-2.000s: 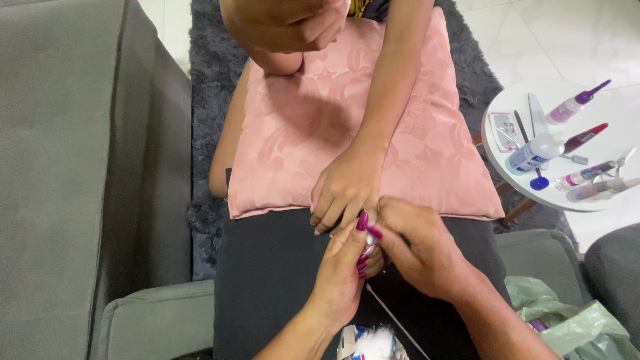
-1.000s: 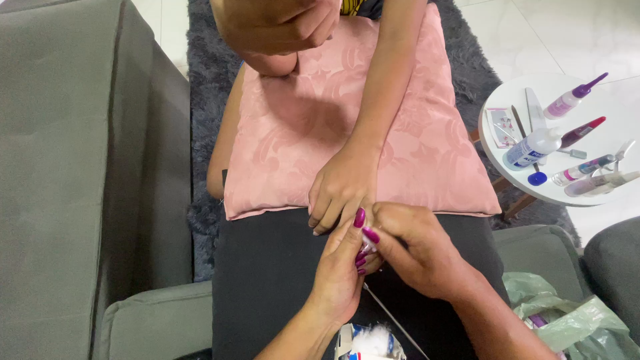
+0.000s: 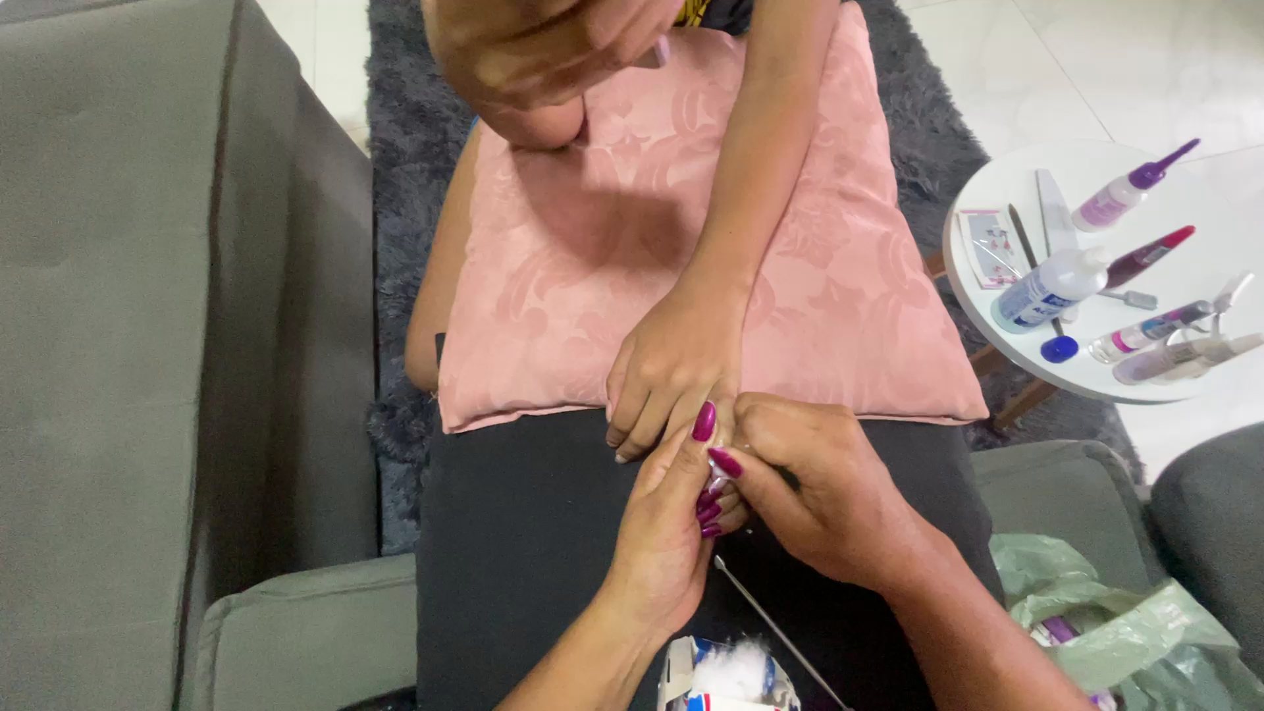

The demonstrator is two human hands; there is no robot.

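On a pink patterned cushion (image 3: 602, 257) rests another person's forearm, with that person's hand (image 3: 676, 355) palm down over the cushion's front edge. My left hand (image 3: 671, 513), with long magenta nails, grips a finger of that hand from below. My right hand (image 3: 820, 474) is pinched close at the same finger; whether it holds a small tool there cannot be made out. Beneath my hands is a black surface (image 3: 523, 553). A thin metal manicure tool (image 3: 780, 624) lies on it, beside an opened pack of white cotton (image 3: 731, 671).
At right, a round white table (image 3: 973, 296) carries a nail file (image 3: 1055, 212), a bottle with a blue-printed label (image 3: 1049, 288), a purple-capped bottle (image 3: 1121, 197) and several tubes. A green plastic bag (image 3: 1116, 622) lies lower right. Grey upholstery (image 3: 109, 346) stands at left.
The other person's raised arm and head-side hand at the top have shifted slightly. My two hands stay at the same finger, with only small finger movements.
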